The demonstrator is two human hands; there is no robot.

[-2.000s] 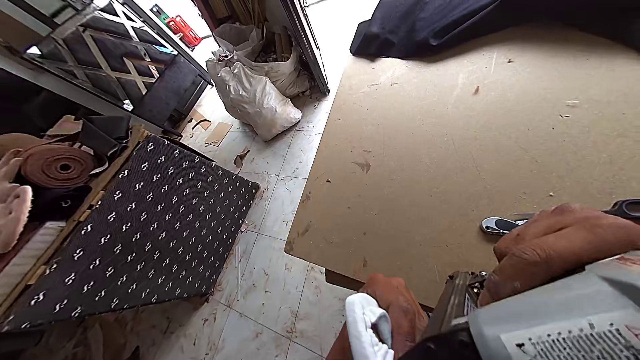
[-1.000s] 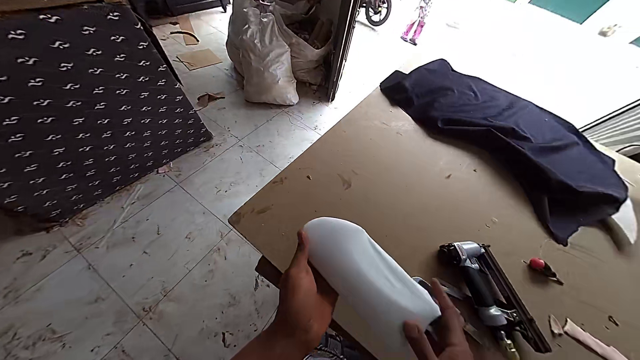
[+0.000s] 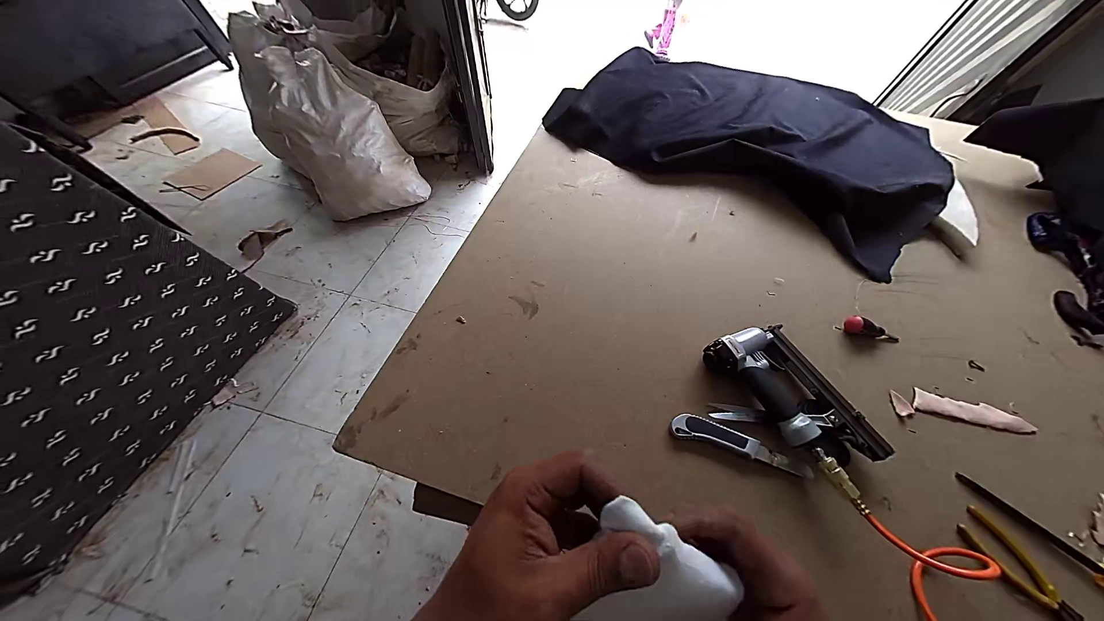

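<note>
At the bottom centre, my left hand (image 3: 552, 543) grips the end of a white covered piece (image 3: 664, 582), its thumb pressed on the white material. My right hand (image 3: 750, 561) holds the same piece from the right, with its fingers partly hidden. Just beyond them on the brown table (image 3: 586, 345) lies a utility knife (image 3: 733, 442) with its blade out. A pneumatic staple gun (image 3: 789, 392) rests on its side there, joined to an orange air hose (image 3: 940, 561). Scissors (image 3: 737, 414) lie partly under the staple gun.
Dark blue fabric (image 3: 759, 138) covers the table's far side. Rightward lie a red-handled tool (image 3: 867, 329), a pinkish scrap (image 3: 975, 411) and yellow-handled pliers (image 3: 1009, 561). A patterned dark panel (image 3: 112, 345) stands at left; white sacks (image 3: 336, 129) and cardboard (image 3: 211, 172) are on the floor.
The staple gun, held in my right hand two seconds ago, lies on the table. The white piece has turned in my hands since one second ago, and my hands have come closer together.
</note>
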